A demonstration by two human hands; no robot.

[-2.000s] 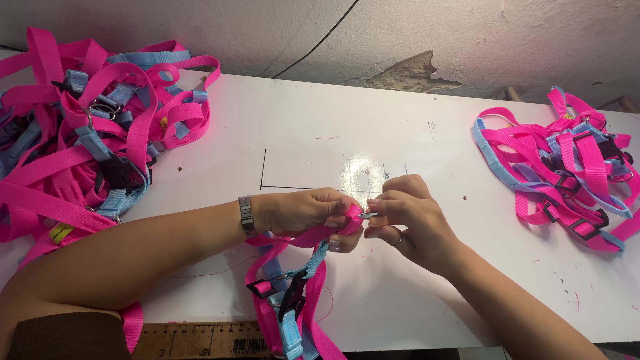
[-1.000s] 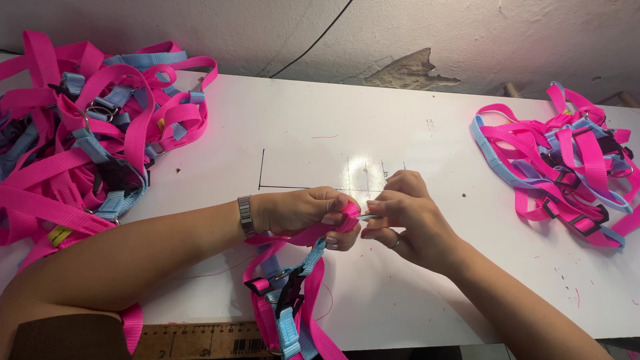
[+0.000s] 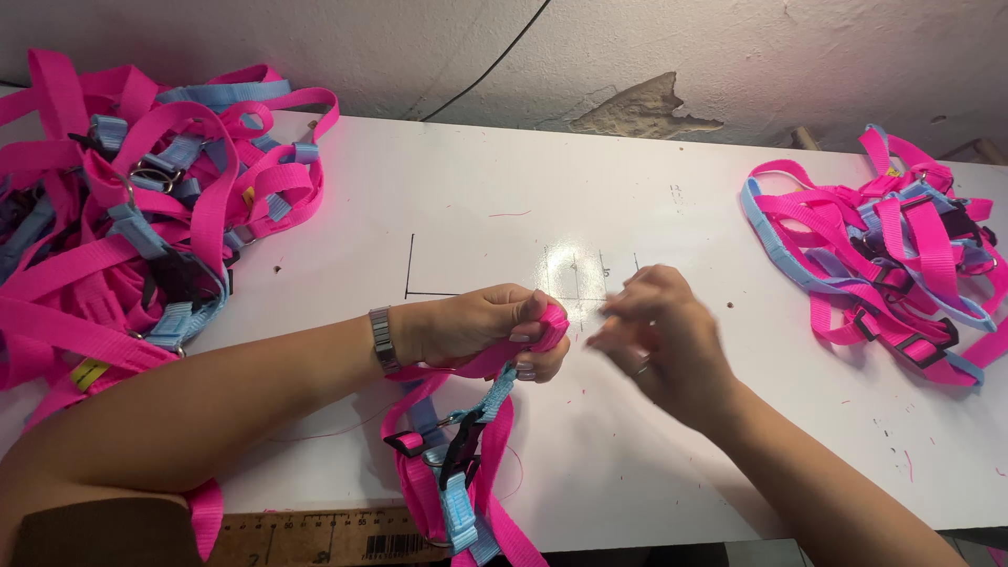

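Note:
My left hand (image 3: 504,331) grips a folded end of pink webbing strap (image 3: 551,327) near the middle of the table. From it hangs a bundle of pink and light-blue webbing with a black plastic buckle (image 3: 463,449), a black slider (image 3: 407,443) and metal rings. A short way to the right, my right hand (image 3: 657,346) is apart from the strap, blurred, its fingers curled. Whether something small sits between those fingers cannot be made out.
A large heap of pink and blue straps (image 3: 213,189) covers the table's left side, and a smaller pile (image 3: 882,252) lies at the right. A wooden ruler (image 3: 315,539) runs along the near edge. Black lines mark the white table (image 3: 472,189); behind it stands a chipped wall (image 3: 646,106).
My right hand was at the strap end with a small metallic tool tip showing; it has moved off to the right, and that tip is not visible now. My left hand keeps its hold.

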